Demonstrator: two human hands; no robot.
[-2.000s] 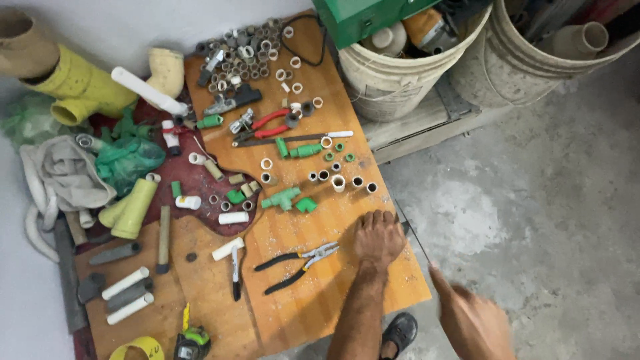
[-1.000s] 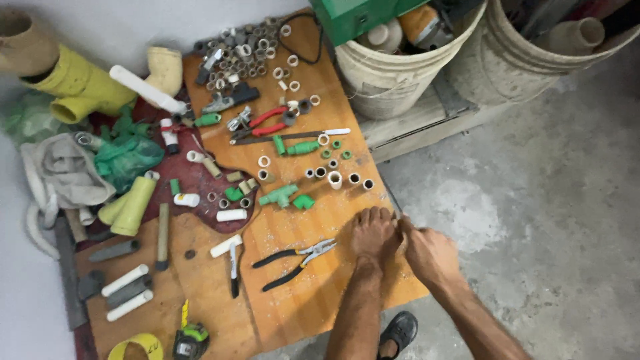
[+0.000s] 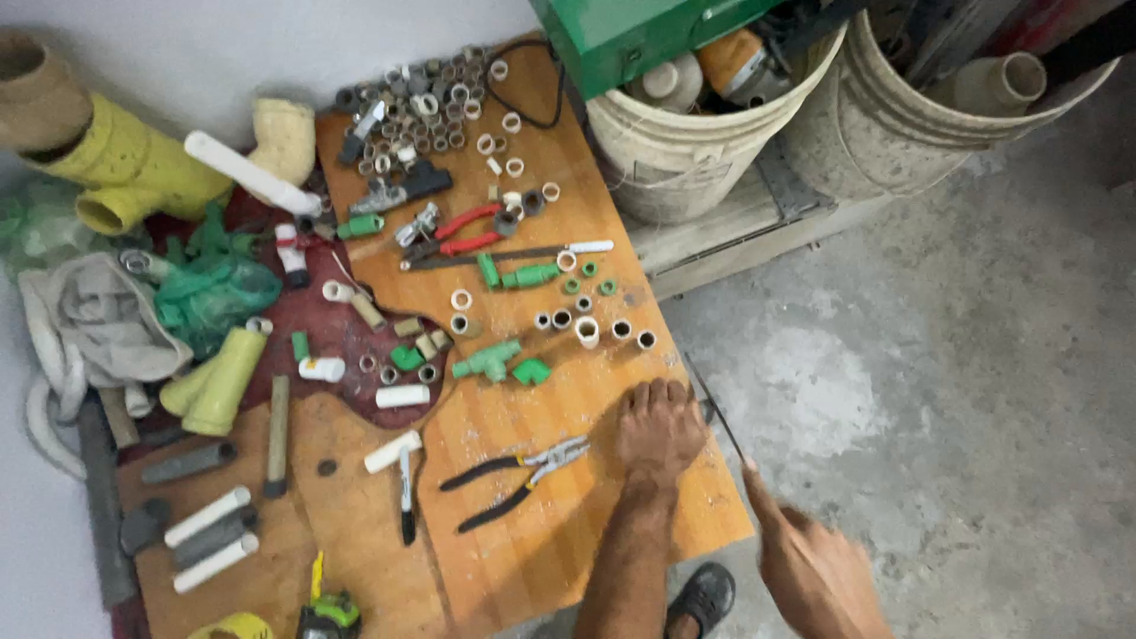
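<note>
My left hand (image 3: 661,426) presses down at the right edge of the wooden board (image 3: 568,390), its fingers curled over a piece mostly hidden beneath it. The end of this grey pipe piece (image 3: 707,410) shows just past the edge. My right hand (image 3: 803,555), beyond the edge at the lower right, grips a thin dark saw blade (image 3: 717,404) that runs up along the board's edge beside the pipe end. Combination pliers with black and yellow handles (image 3: 515,479) lie left of my left hand. Several short pipe pieces and rings (image 3: 587,332) stand above it.
Red-handled pliers (image 3: 470,232), a hacksaw blade (image 3: 506,256), green fittings (image 3: 488,359) and many metal rings (image 3: 426,106) lie on the board. A marker (image 3: 407,497) and tape measure (image 3: 330,614) lie lower left. Buckets (image 3: 683,169) and a green metal case (image 3: 639,44) stand at upper right.
My right hand moved up to beside my left hand and is now back down and right, away from it, with the blade. My left hand stays at the board's edge.
</note>
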